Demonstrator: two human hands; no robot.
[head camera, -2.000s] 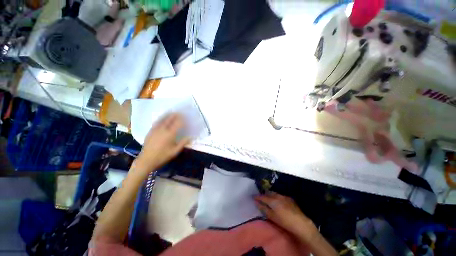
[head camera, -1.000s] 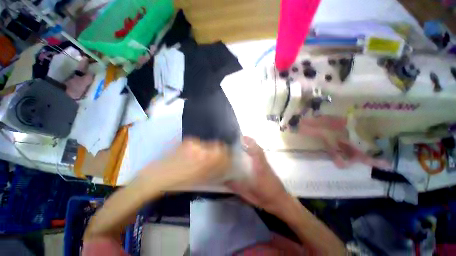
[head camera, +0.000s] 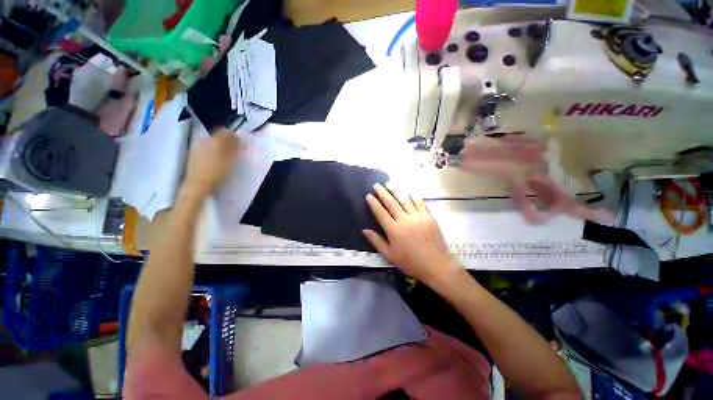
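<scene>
A black cut panel (head camera: 317, 205) lies flat on the white machine table, left of the needle area; it looks like two overlapping pieces. My right hand (head camera: 410, 234) rests flat on its right end, fingers spread. My left hand (head camera: 209, 160) is blurred, at a white cut piece (head camera: 234, 183) left of the panel; its grip is unclear. The presser foot (head camera: 444, 158) is right of the panel, under the cream machine head (head camera: 500, 117). Grey-white pieces (head camera: 356, 319) lie on my lap.
More black panels (head camera: 313, 70) and a white stack (head camera: 254, 78) lie at the back. A green basket (head camera: 168, 39) is back left, a grey device (head camera: 66, 152) at left. A pale pink strip (head camera: 539, 195) lies by the machine. Blue crates (head camera: 223, 340) are below the table.
My hands were together over the table and have moved apart, the left one leftward. The black panel now lies flat near the table's front edge. The camera view has shifted.
</scene>
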